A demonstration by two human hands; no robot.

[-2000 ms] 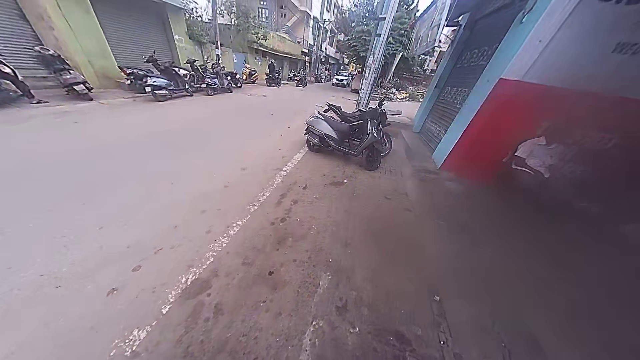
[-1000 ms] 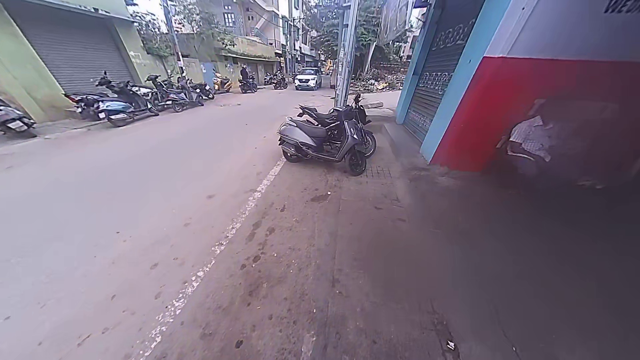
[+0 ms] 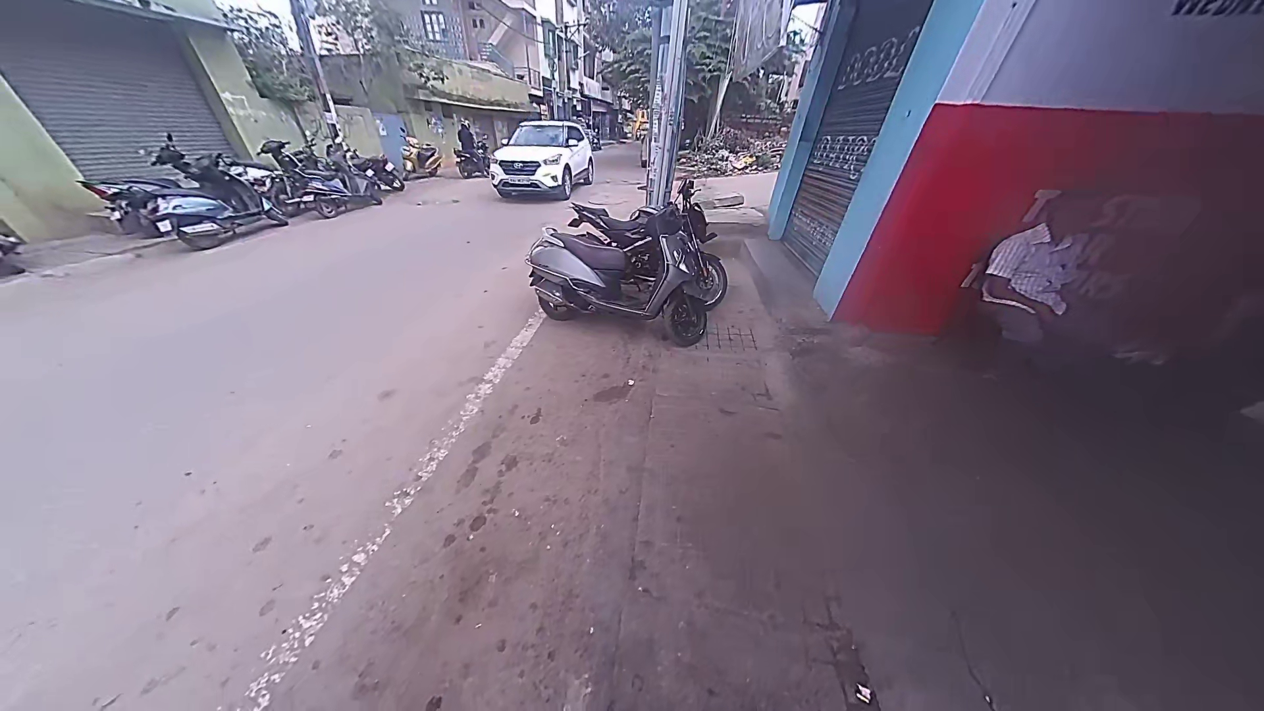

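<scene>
Neither my left hand nor my right hand shows in the head view. A grey scooter (image 3: 617,272) is parked just ahead, beside a worn white painted line (image 3: 434,454) on the road. Behind the scooter stands a dark motorcycle (image 3: 711,276), close to a metal pole (image 3: 668,109). A white car (image 3: 543,158) is on the road farther off, its front towards me. At the right, a person in a light checked shirt (image 3: 1035,267) is beside a red and white wall (image 3: 987,207), partly lost in shadow.
Several parked two-wheelers (image 3: 222,202) line the left side before a roller shutter (image 3: 114,84). Another shutter (image 3: 854,128) with a light-blue frame stands at the right, above a low step (image 3: 790,281). Debris (image 3: 736,158) lies beyond the pole. A person on a motorcycle (image 3: 471,153) is far off.
The white car has come nearer along the road. The view has turned somewhat and moved closer to the parked grey scooter.
</scene>
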